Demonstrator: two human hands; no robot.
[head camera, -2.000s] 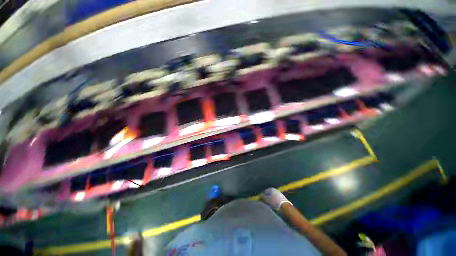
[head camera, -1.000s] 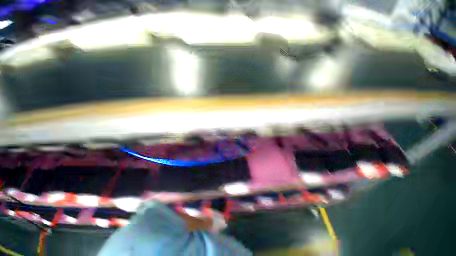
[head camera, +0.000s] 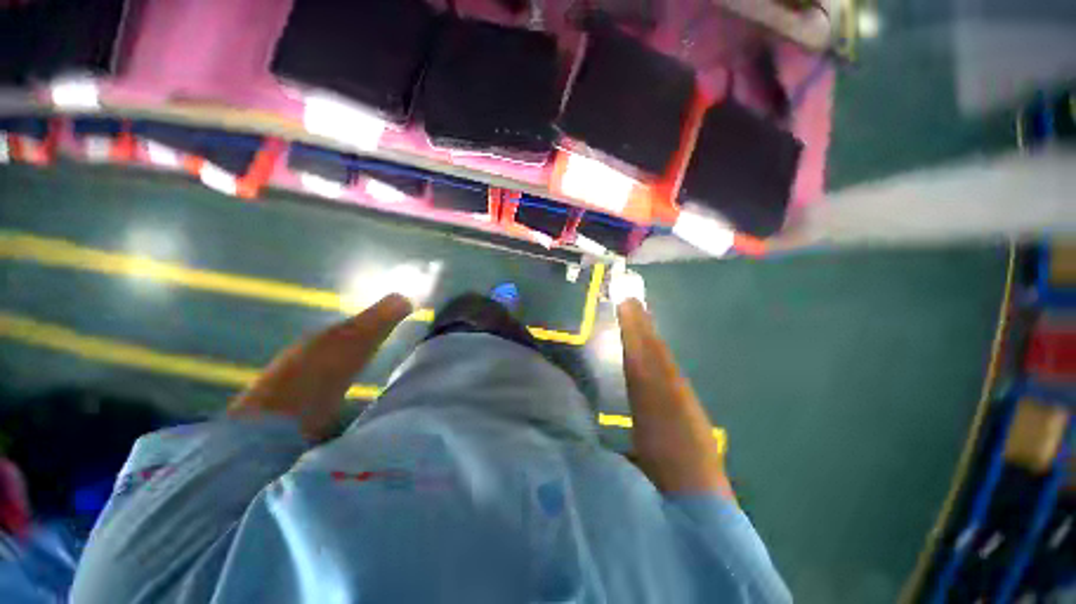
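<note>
Several flat black electronic units (head camera: 490, 89) lie on the pink mat (head camera: 195, 59) of the upper shelf, with white labels (head camera: 596, 181) at their front edges. Red edges (head camera: 688, 148) show beside some units. More dark units (head camera: 456, 196) show on the lower shelf. My left hand (head camera: 408, 283), in a white glove, is in front of the shelves, small and blurred against a floor glare. My right hand (head camera: 629, 286), also white-gloved, is near the shelf's right end. Finger positions and anything held cannot be made out.
The green floor (head camera: 814, 366) has yellow lines (head camera: 165, 275). A pale blurred bar (head camera: 944, 212) extends right from the shelf end. A blue rack (head camera: 1003, 472) with boxes stands at the far right. Part of a person in blue (head camera: 41, 555) shows at the lower left.
The view has shifted to the right end of the shelves, and the bench above has left the picture. Both forearms now reach forward, where only one showed before.
</note>
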